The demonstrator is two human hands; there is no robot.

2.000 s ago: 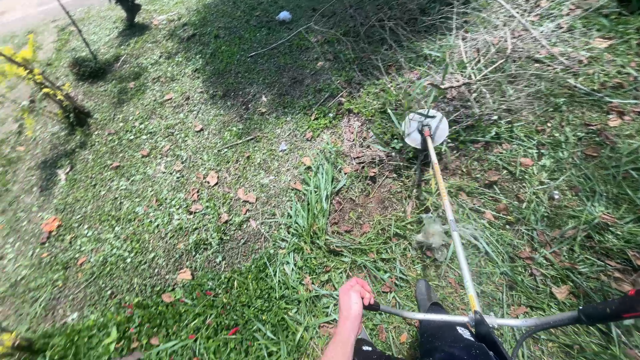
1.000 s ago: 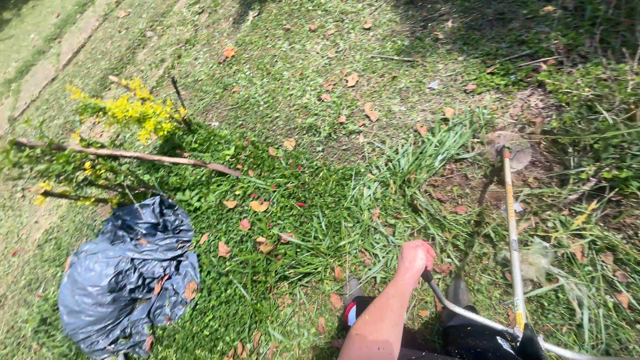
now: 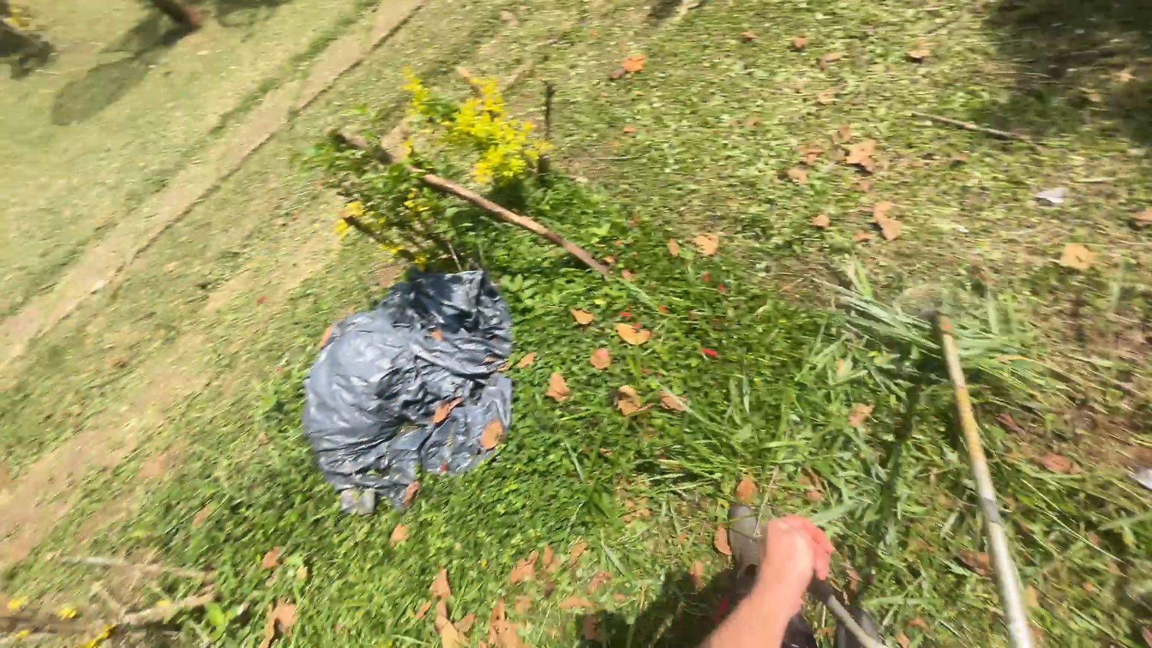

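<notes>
My left hand [image 3: 792, 553] is closed around the dark grip at the end of the handlebar [image 3: 848, 616] of a brush cutter. To the right of the hand, the cutter's long metal shaft [image 3: 981, 477] slopes up to a blurred cutting head at the tall grass [image 3: 963, 333]. Part of a shoe [image 3: 745, 535] shows just left of my hand. My right hand is outside the view, as is the right part of the handlebar.
A grey-black plastic bag [image 3: 396, 387] lies on the low green plants at the left. Behind it stands a yellow-leaved shrub [image 3: 490, 130] with a bare branch [image 3: 513, 216] leaning across. Dry leaves [image 3: 633, 334] are scattered about. A narrow strip of paving [image 3: 189, 193] crosses the upper left.
The view has swung far to the left, bringing the plastic bag and shrub toward the middle. The cutting head has moved from beside the cut branches onto the tall grass. My left hand keeps its grip.
</notes>
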